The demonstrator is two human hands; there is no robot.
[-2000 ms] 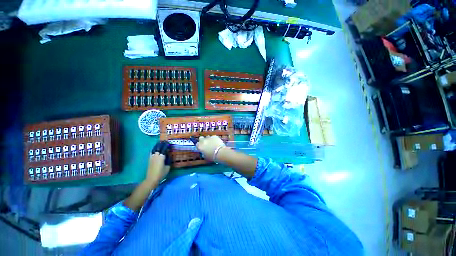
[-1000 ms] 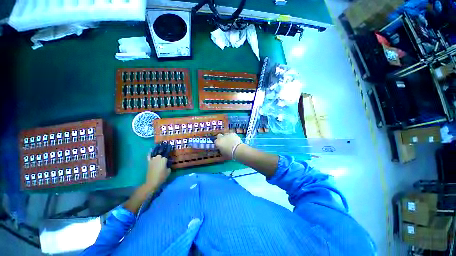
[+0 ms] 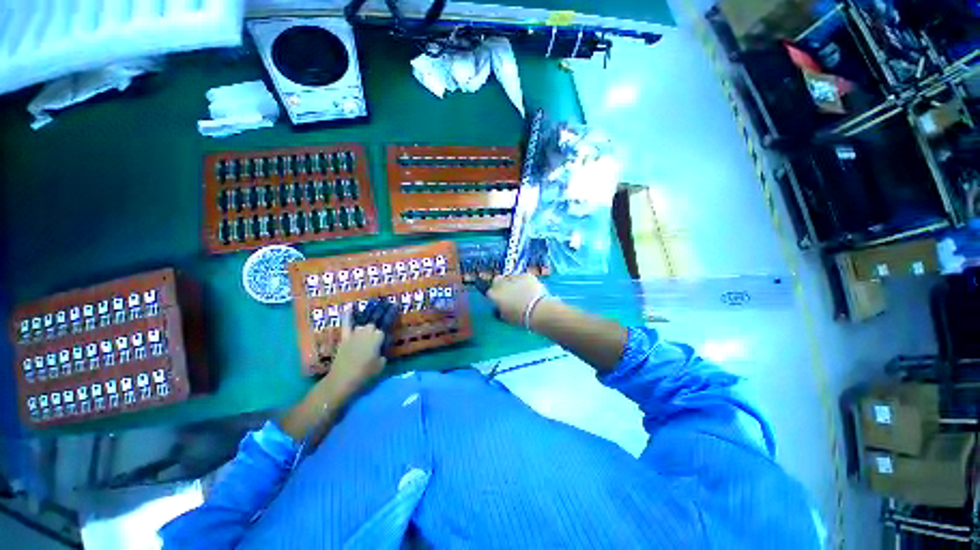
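Note:
A reddish-brown fixture board (image 3: 378,256) lies in front of me on the green mat. Its top and middle rows hold small silver-white parts with dark centres; its bottom row shows dark slots. My left hand (image 3: 363,335), with black coverings on the fingertips, rests over the left part of the middle and bottom rows. My right hand (image 3: 509,294), also with dark fingertips, is just off the board's right edge. It holds the near end of a long clear tube (image 3: 688,294) that stretches to the right. A grey-blue slotted block (image 3: 484,262) lies beside the board, partly behind my right hand.
Stacked loaded boards (image 3: 97,349) stand at left. A round dish of small parts (image 3: 273,273) is left of the work board. Two more boards (image 3: 290,198) lie behind. Clear plastic bags (image 3: 575,210) and a long strip (image 3: 524,193) are at right, a fan-like white box (image 3: 312,64) at the rear.
My right hand has moved right with the tube, off the board. My left hand has shifted onto the board. More white parts show in the middle row. The view has shifted.

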